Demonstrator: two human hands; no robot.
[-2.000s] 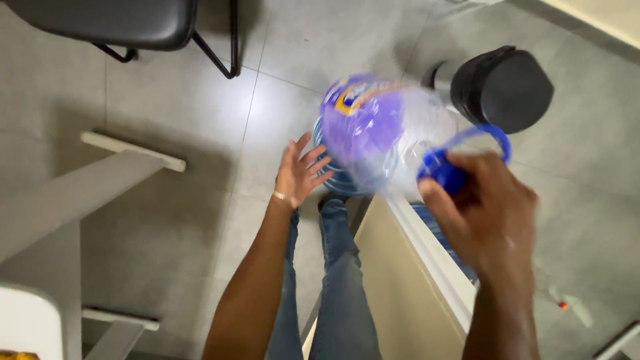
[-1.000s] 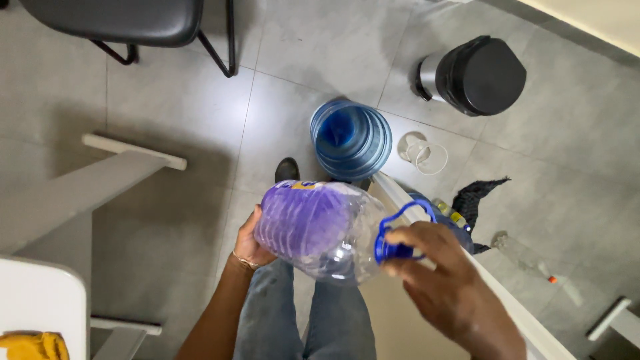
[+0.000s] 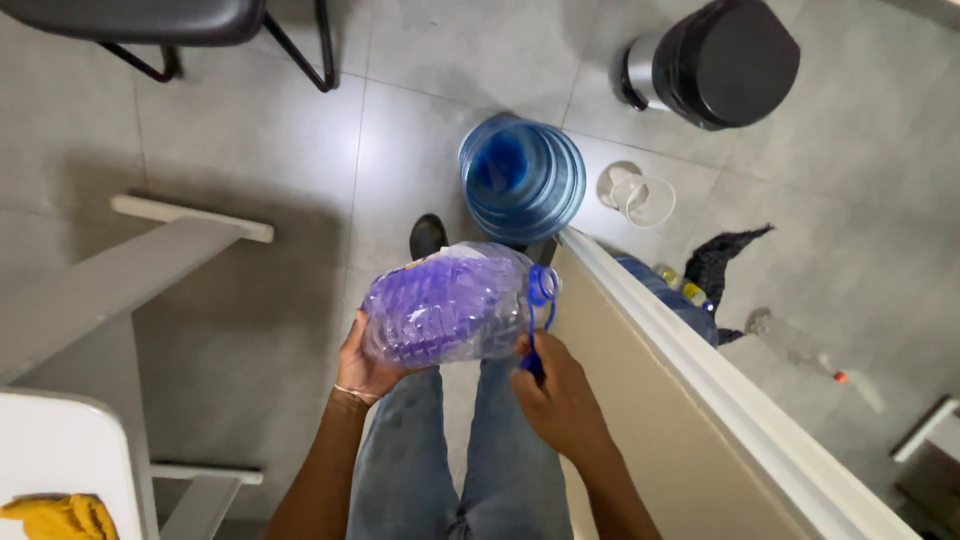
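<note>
A large clear plastic jug (image 3: pixel 450 304) of purple liquid lies tilted on its side above my knees, its uncapped mouth facing right. My left hand (image 3: pixel 371 364) supports the jug's base end, with the palm under it. In my right hand (image 3: pixel 559 397), below the neck, is the blue screw cap (image 3: pixel 532 364), mostly covered by my fingers. A blue strap handle (image 3: pixel 541 307) hangs at the neck. Just beyond the jug, a blue translucent water-bottle container (image 3: pixel 523 180) with an open top stands on the floor, blue liquid at its bottom.
A black-lidded pedal bin (image 3: pixel 731 64) and a clear plastic cup (image 3: pixel 649 201) are on the floor at right. A partition edge (image 3: pixel 675 352) runs beside my right arm; bottles and dark cloth (image 3: pixel 709 266) lie beyond. At left are a chair (image 3: pixel 150 19), table legs (image 3: pixel 195 217) and a white seat (image 3: pixel 67 420) with yellow cloth.
The cap was on the neck a second ago; now it is off and in my right hand, which has moved down from the neck. My left hand, apart from the jug at first, now supports it.
</note>
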